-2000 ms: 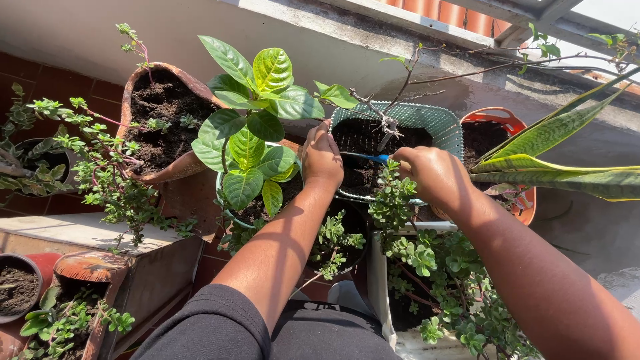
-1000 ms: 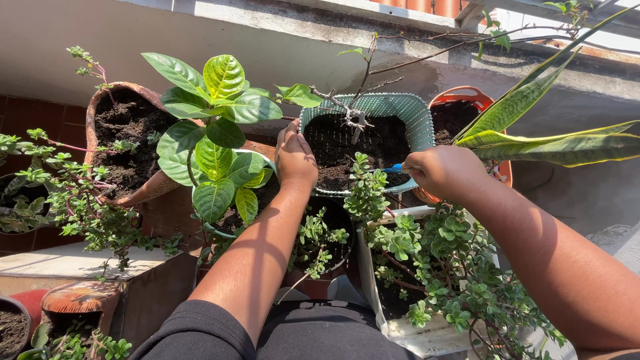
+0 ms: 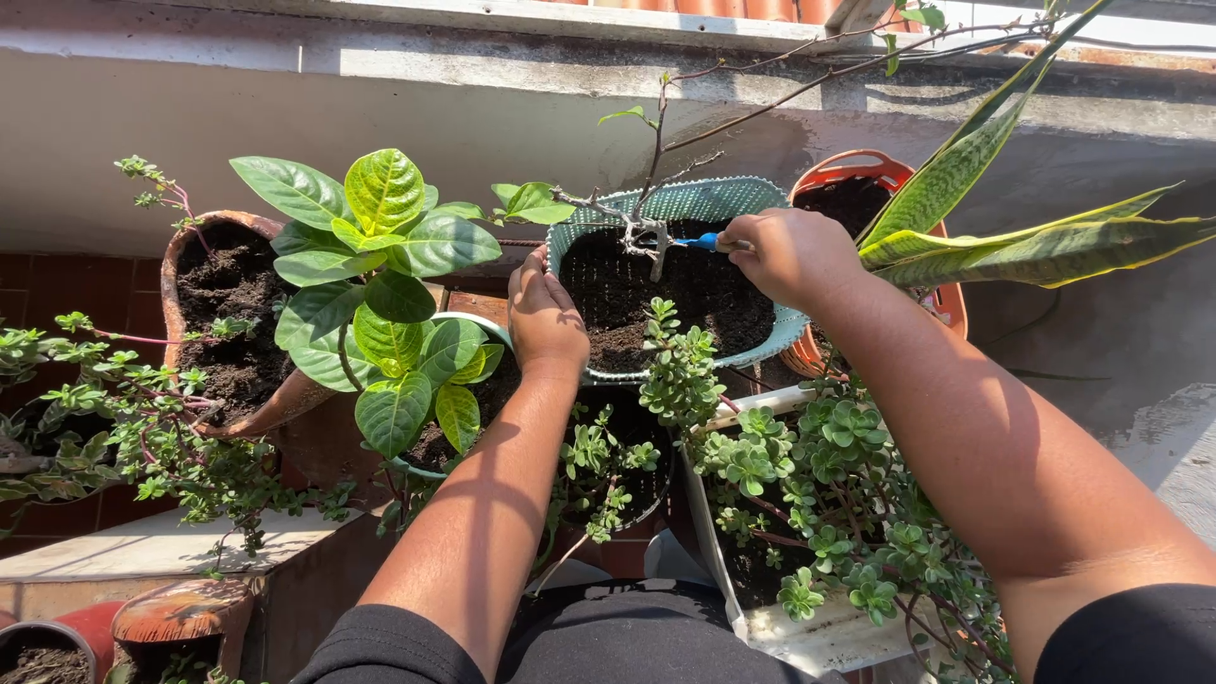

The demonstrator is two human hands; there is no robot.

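A teal woven plastic basket planter (image 3: 722,195) holds dark soil (image 3: 617,313) and a bare, pale woody stem (image 3: 657,249) with thin branches. My left hand (image 3: 546,318) rests against the left side of the planter, its fingers along the rim. My right hand (image 3: 784,252) grips a small tool by its blue handle (image 3: 701,242), over the right part of the soil and pointing left toward the stem. The tool's working end is hidden behind or beside the stem.
Left stands a broad-leaved plant (image 3: 380,285) in a round pot, beyond it a clay pot (image 3: 171,304). An orange basket pot (image 3: 953,304) and snake plant leaves (image 3: 950,195) are at right. A succulent (image 3: 845,456) fills a white rectangular planter (image 3: 708,532) nearer me.
The blue-handled tool in my right hand has moved from the planter's near right part up toward the stem. My left hand stays at the planter's left side.
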